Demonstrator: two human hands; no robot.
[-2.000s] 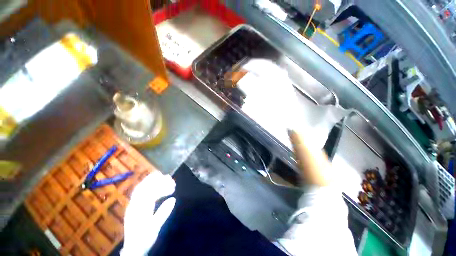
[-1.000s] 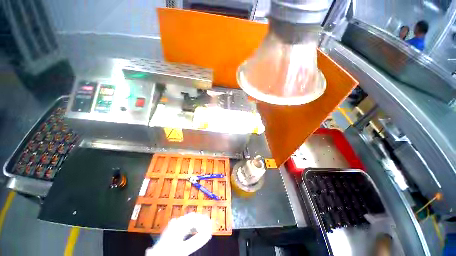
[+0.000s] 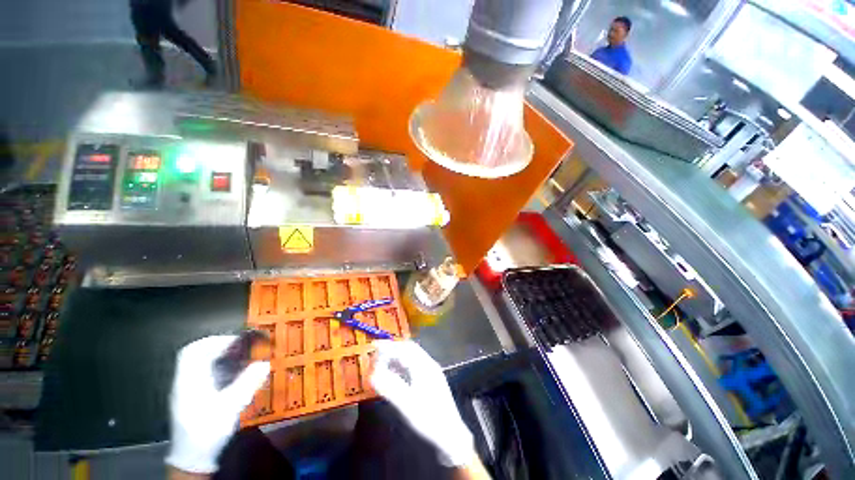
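My left hand (image 3: pixel 208 403), white-gloved, is at the left edge of the orange fixture tray (image 3: pixel 309 401). Its fingers are closed around a dark coil (image 3: pixel 246 351), largely covered by the glove. My right hand (image 3: pixel 412 389), also white-gloved, is at the tray's front right corner. A small dark part (image 3: pixel 398 369) shows between its thumb and fingers; its details are blurred. Blue-handled side cutters (image 3: pixel 364 319) lie open on the tray. The flux jar (image 3: pixel 434 287) stands just right of the tray.
Behind the tray is the steel solder machine (image 3: pixel 159 242), bearing a white wrapped roll (image 3: pixel 389 206). A fume funnel (image 3: pixel 473 136) hangs above right. A steel tray of dark coils (image 3: pixel 553 352) is at right, another coil tray (image 3: pixel 28 272) at far left. A person (image 3: pixel 614 47) is in the background.
My right hand has come from the right steel tray to the orange tray. My left hand has moved left. The coil that stood on the dark mat is gone from there.
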